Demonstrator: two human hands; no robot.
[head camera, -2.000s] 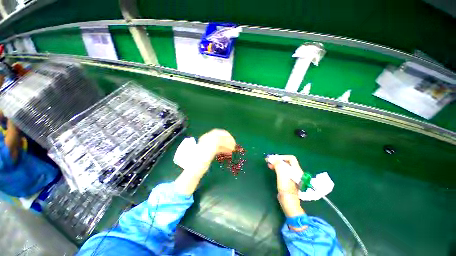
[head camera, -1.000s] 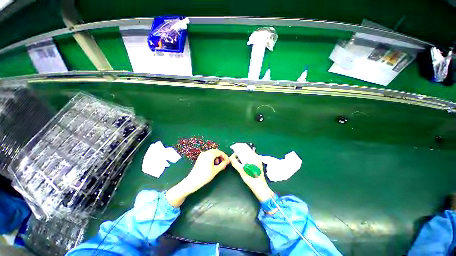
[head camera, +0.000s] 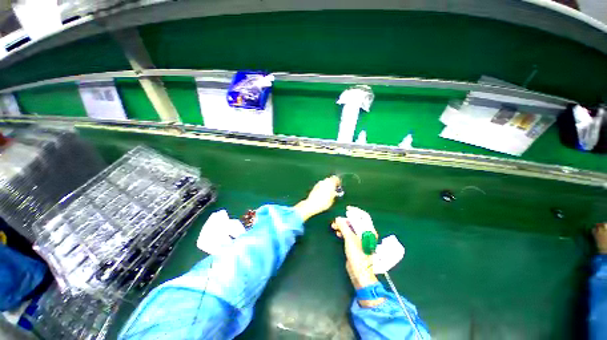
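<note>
My left hand reaches forward over the green belt, its fingertips closed at a small glossy black unit; how firmly they grip it is hard to see. My right hand is nearer to me and to the right, closed around the white dispensing syringe. The syringe's green fitting shows behind the fingers, with a thin pale hose running back over the forearm. The red-brown component pile is mostly hidden behind my left sleeve.
Stacked clear trays stand at left. White wipes lie left of the pile and beside my right hand. Other black units sit on the belt to the right. Other people's blue sleeves show at both edges. A blue box is on the back rail.
My left hand has moved from beside the pile and my right hand, forward to the black unit on the belt. My right hand still holds the syringe. The view has tilted up.
</note>
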